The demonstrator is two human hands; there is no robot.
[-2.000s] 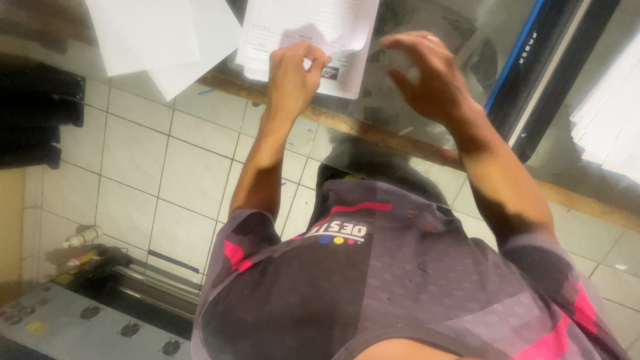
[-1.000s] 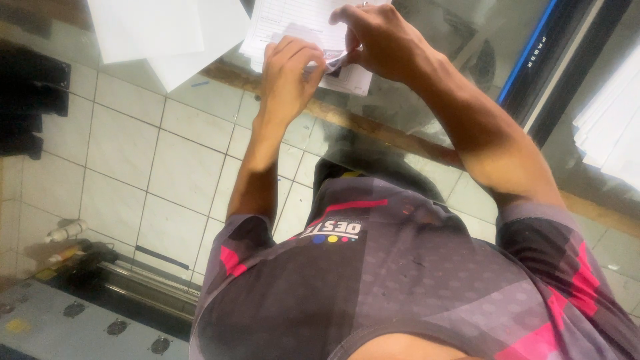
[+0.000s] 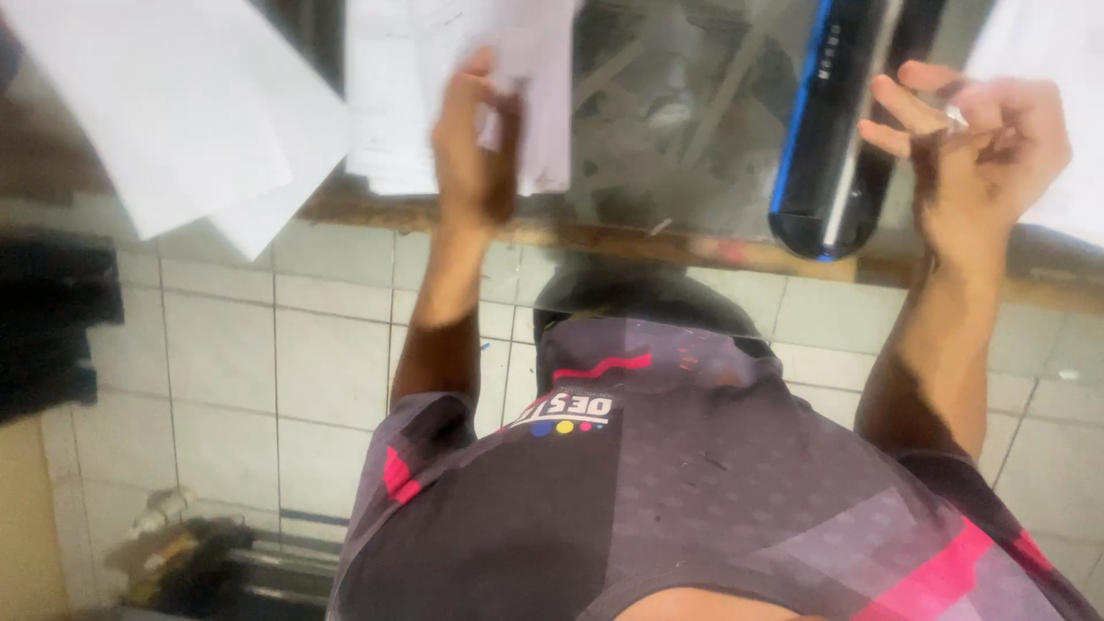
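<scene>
My left hand [image 3: 479, 142] is on the right part of a stack of printed sheets [image 3: 392, 138], its fingers bent around a blurred paper edge that it seems to pinch. My right hand [image 3: 975, 138], with a ring on one finger, is raised over the gap between a long black and blue bar-shaped tool [image 3: 837, 172] and a pile of white paper [image 3: 1048, 185] at the right edge. Its fingers are spread and curled, and nothing shows between them. Motion blur hides the fingertips of my left hand.
Large white sheets [image 3: 190, 112] overhang the table at the left. The dark glossy tabletop [image 3: 673, 112] has a wooden front edge [image 3: 604, 237]. Dark stacked objects [image 3: 52, 319] stand at the far left, above a tiled floor [image 3: 332, 354]. Metal rails [image 3: 285, 573] are at the lower left.
My right hand has left the printed sheets and moved right, past the black and blue bar. One second ago both hands were together at the stack. My left hand has stayed at the stack.
</scene>
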